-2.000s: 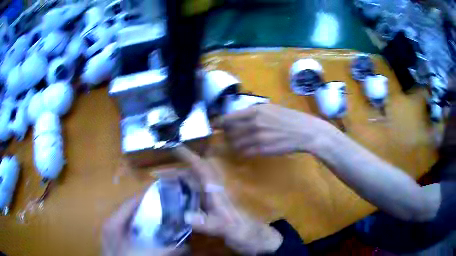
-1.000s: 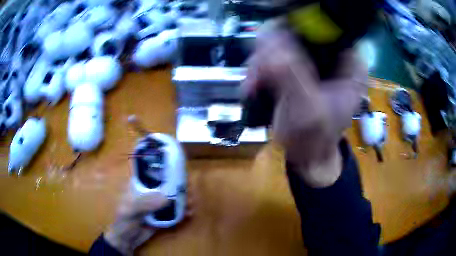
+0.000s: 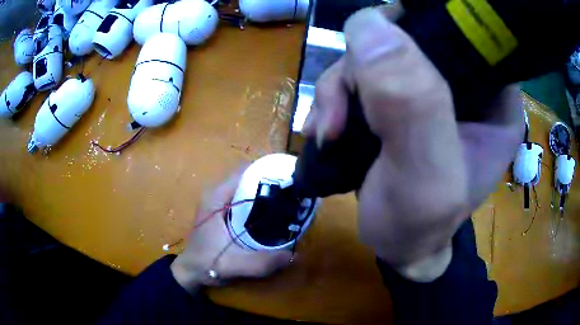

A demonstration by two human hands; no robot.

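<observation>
My left hand (image 3: 226, 254) holds a white camera housing (image 3: 262, 166) from below and the left, its open side with dark interior facing up. Thin red and dark wire leads (image 3: 202, 222) with tiny white plugs hang out over my left hand. My right hand (image 3: 413, 139) grips a thick black electric screwdriver (image 3: 439, 54) with a yellow label. The screwdriver's lower end is over the right part of the housing's opening; its tip is hidden.
White capsule-shaped camera units (image 3: 159, 79) lie on the orange-brown tabletop (image 3: 210, 143) at the upper left, some with wires trailing. Smaller white part-assembled units (image 3: 527, 164) with leads stand at the right. A metal box (image 3: 325, 39) is partly hidden behind my right hand.
The screwdriver has come down to the housing in my right hand. My left hand and the housing have moved right, and the housing's opening now faces up. The other person's arm seen earlier is gone.
</observation>
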